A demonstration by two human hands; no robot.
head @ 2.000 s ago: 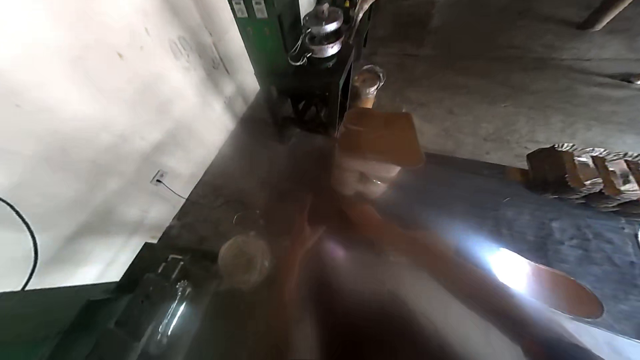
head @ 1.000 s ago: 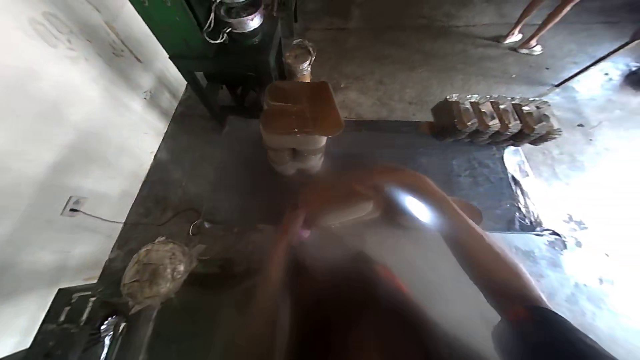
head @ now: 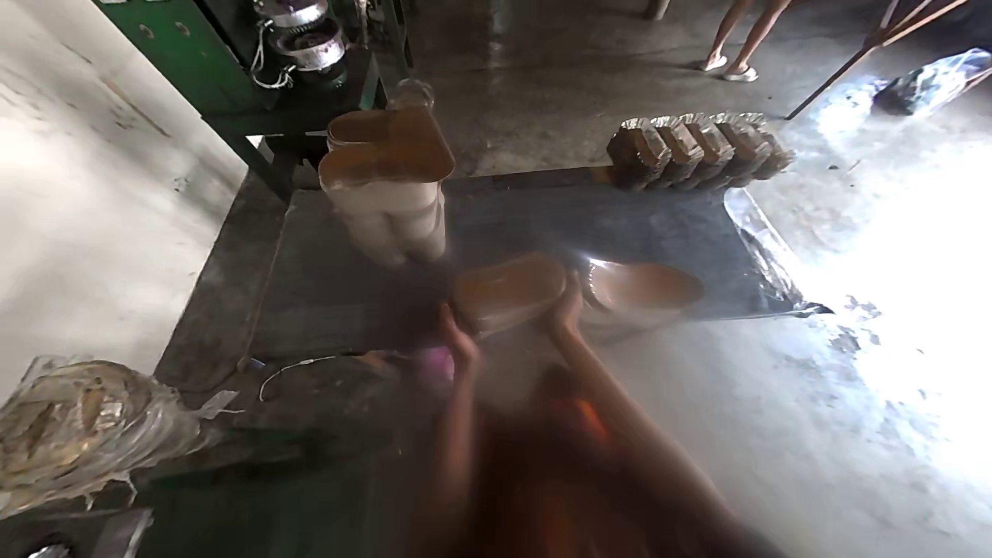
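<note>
Between my left hand [head: 460, 338] and my right hand [head: 566, 307] is a stack of brown sole-shaped pieces [head: 510, 291], gripped at its two ends. Just right of my right hand, another brown sole-shaped piece [head: 647, 287] lies on the dark sheet [head: 364, 302] and catches the light. Tall stacks of similar pieces [head: 387, 167], brown on top and pale along the sides, stand on the sheet's back left part. The image is hazy around my forearms, and the undersides of the held pieces are hidden.
Several bundled brown stacks [head: 694, 151] line the sheet's back right edge. A green machine frame [head: 198, 62] stands at the back left. A clear plastic bag with contents [head: 93, 430] is at the lower left, near a thin cord. Another person's legs [head: 742, 39] show at the back.
Both hands now hold a stack of sole-shaped pieces between them; a second ago they were blurred together near a pale piece. The view has swung to the right.
</note>
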